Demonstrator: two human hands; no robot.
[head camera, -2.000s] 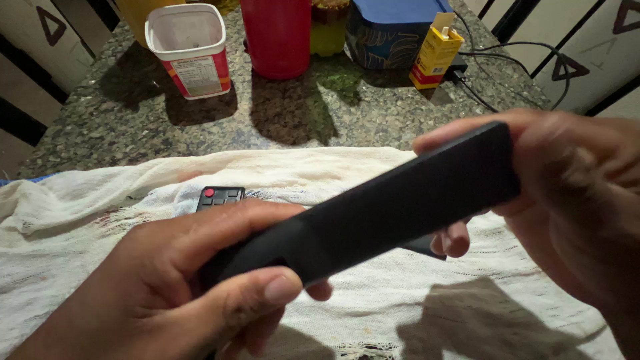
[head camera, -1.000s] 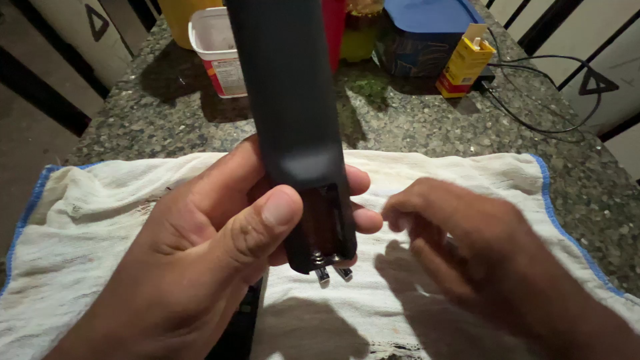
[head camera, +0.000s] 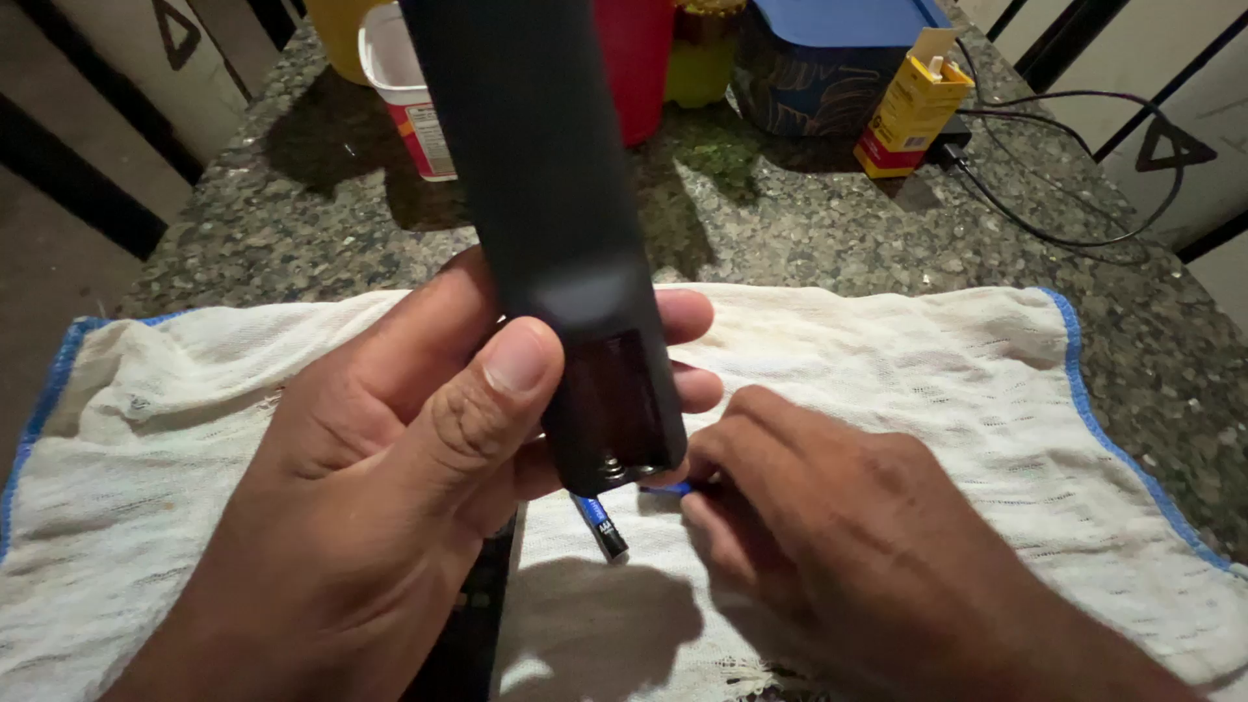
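Note:
My left hand (head camera: 419, 439) grips a black remote control (head camera: 556, 175) with its back toward me. The uncovered battery compartment (head camera: 616, 409) at its lower end shows metal springs and no batteries. Below it, a blue and black AAA battery (head camera: 601, 526) lies on the white cloth (head camera: 877, 361). The fingertips of my right hand (head camera: 829, 487) close on a second blue battery (head camera: 668, 488), mostly hidden by the fingers. Under my left hand lies a dark flat object (head camera: 468, 614), partly covered.
On the granite tabletop (head camera: 322, 224) behind the cloth stand a white and red plastic tub (head camera: 419, 117), a red container (head camera: 639, 68), a blue-lidded container (head camera: 819, 78) and an open yellow box (head camera: 912, 112). A black cable (head camera: 1024, 234) curls at the right.
The remote, earlier slanted between both hands, is now nearly upright in my left hand alone, its battery compartment showing. My right hand has let go of it and moved down to a battery on the cloth.

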